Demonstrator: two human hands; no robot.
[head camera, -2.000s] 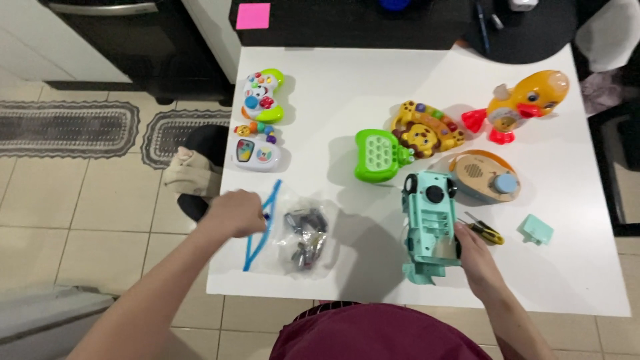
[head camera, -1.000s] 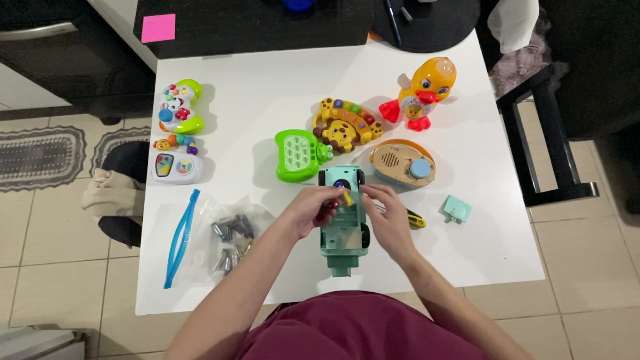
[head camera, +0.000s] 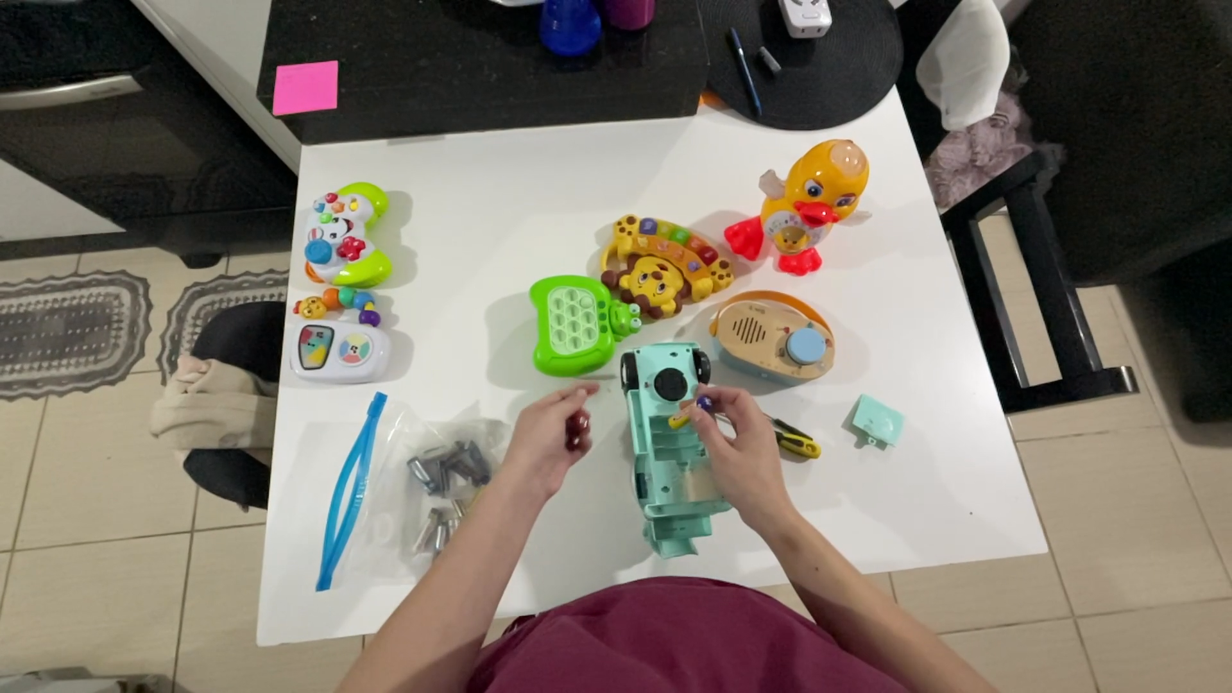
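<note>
A teal toy truck lies wheels up near the front edge of the white table. My right hand is over its right side, fingertips pinching a small yellow and purple object above the underside. My left hand is left of the truck, its fingers curled; dark red shows at the fingertips, and whether it holds anything is unclear. A clear zip bag with a blue slider strip lies farther left, with several batteries in it. A yellow and black screwdriver and a small teal cover lie to the right.
Beyond the truck are a green frog pop toy, a lion piano toy, a toy radio and an orange duck. A toy controller and a white toy phone are at the left edge. A chair is at right.
My left hand went from the bag to the truck, then moved left off it. My right hand, first holding the truck's side, now pinches the small object above it. The view has shifted.
</note>
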